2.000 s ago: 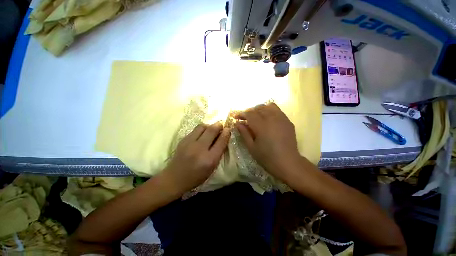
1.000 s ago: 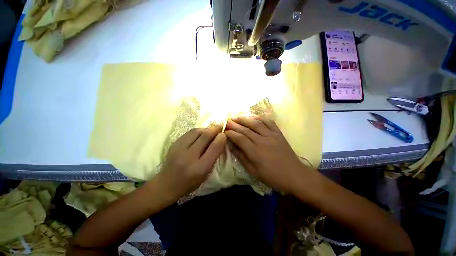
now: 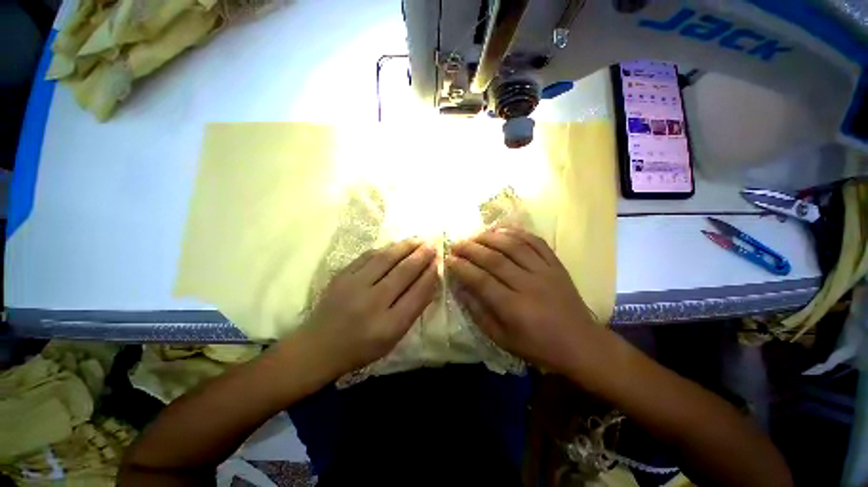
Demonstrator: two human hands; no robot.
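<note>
A pale yellow garment panel [image 3: 257, 209] lies on the white table in front of the sewing machine, its near edge hanging over the table front. Lace trim [image 3: 347, 233] runs down it on both sides of the centre. A narrow centre strip [image 3: 442, 309] shows between the hands. My left hand [image 3: 381, 290] and my right hand [image 3: 514, 285] lie on the panel, fingertips close together at the strip. Their fingertips hold the cloth there. The area under the machine head [image 3: 462, 57] is lost in glare.
A smartphone [image 3: 655, 133] lies right of the needle area. Blue thread snips [image 3: 749, 247] and a silver metal tool [image 3: 782, 204] lie further right. A yellow heap [image 3: 119, 57] is at the upper left. Yellow strips [image 3: 838, 257] hang at the right edge. Yellow pieces [image 3: 48, 404] lie below left.
The fingertips, earlier pinched together on the cloth, have moved slightly apart and lie flatter on either side of the centre strip. The cloth there looks less bunched.
</note>
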